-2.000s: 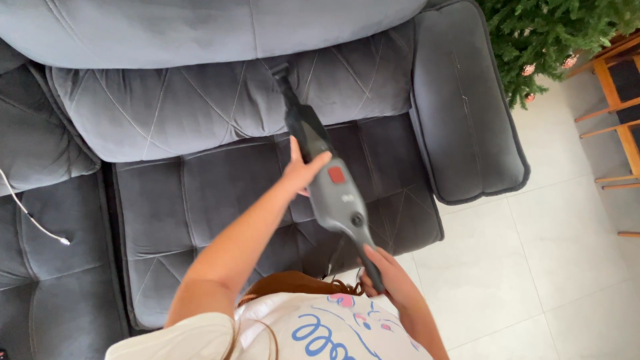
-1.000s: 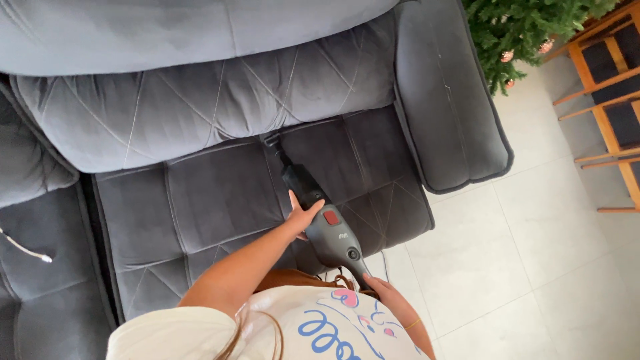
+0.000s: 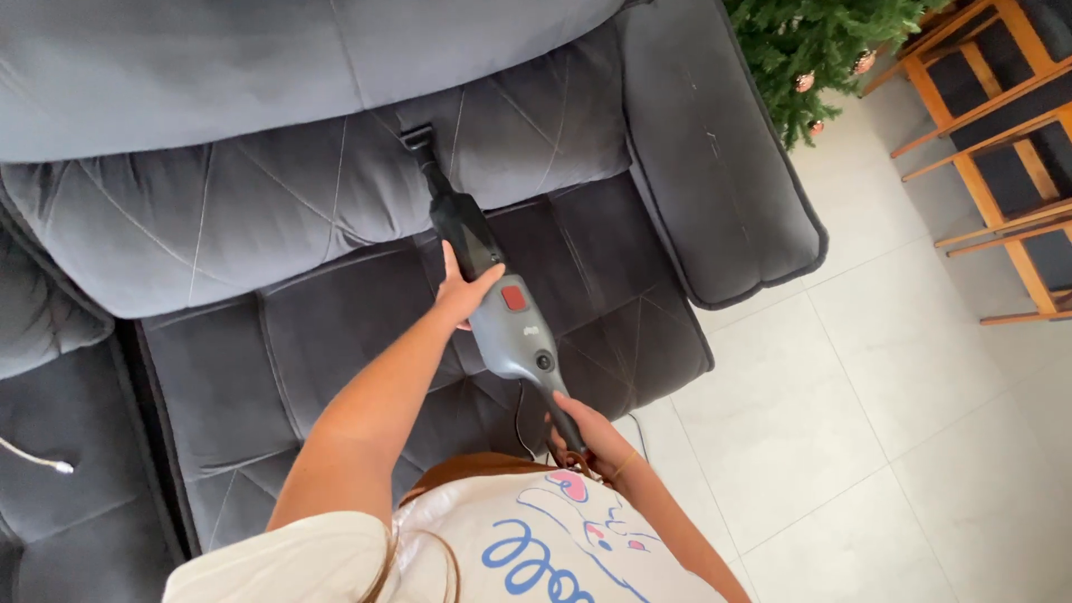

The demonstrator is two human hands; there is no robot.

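A grey and black handheld vacuum cleaner (image 3: 515, 331) with a red button slants across the middle of the view. My left hand (image 3: 462, 293) grips its body beside the dark dust container. Around the rear handle, low in the view, my right hand (image 3: 590, 431) is closed. The black brush nozzle (image 3: 416, 136) touches the lower back cushion (image 3: 276, 193) of a dark grey fabric sofa, just under the upper cushion. Below the vacuum lies the tufted sofa seat (image 3: 352, 335). A thin black cord (image 3: 521, 419) hangs near the handle.
The padded sofa armrest (image 3: 720, 159) rises at the right. Beyond it are a green Christmas tree (image 3: 804, 50) with baubles and wooden chairs (image 3: 1005, 167) on a light tiled floor (image 3: 821, 435). A white cable (image 3: 33, 456) lies on the left seat section.
From the seat crease a second ago, the nozzle has moved up onto the lower back cushion. Both hands have kept their hold on the vacuum.
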